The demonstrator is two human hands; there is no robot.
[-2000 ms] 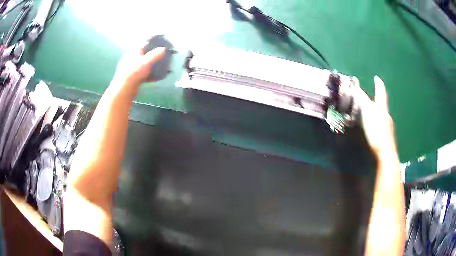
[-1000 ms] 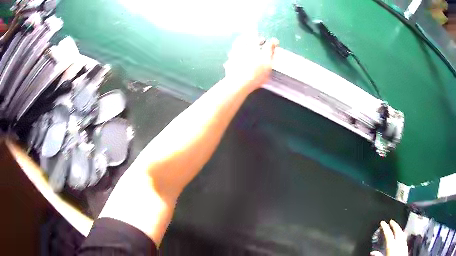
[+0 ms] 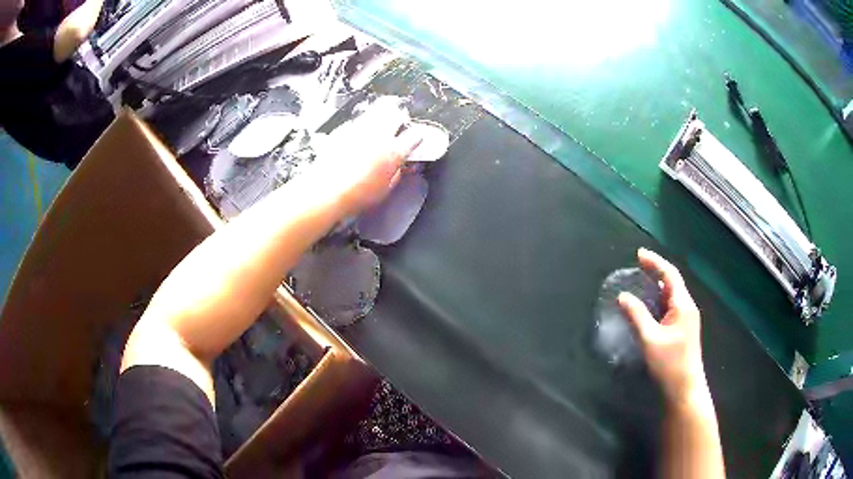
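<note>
My left hand is at the pile of caps on the black mat, its fingers on a pale oval cap. Glare blurs the fingers. My right hand holds a dark oval end cap over the mat, thumb on its face. The long silver-white appliance body lies on the green table at the right, open side showing inner rails, with no hand on it. Grey caps lie loose near the carton.
An open cardboard carton with dark caps inside stands at the left. Stacked silver bodies and another person's arm are at the upper left. A black cord lies beside the body. Striped packing shows at the lower right.
The view has turned left. My left hand has left the body and reached the cap pile. My right hand has moved from the lower right edge over the mat, with a dark cap now visible in it.
</note>
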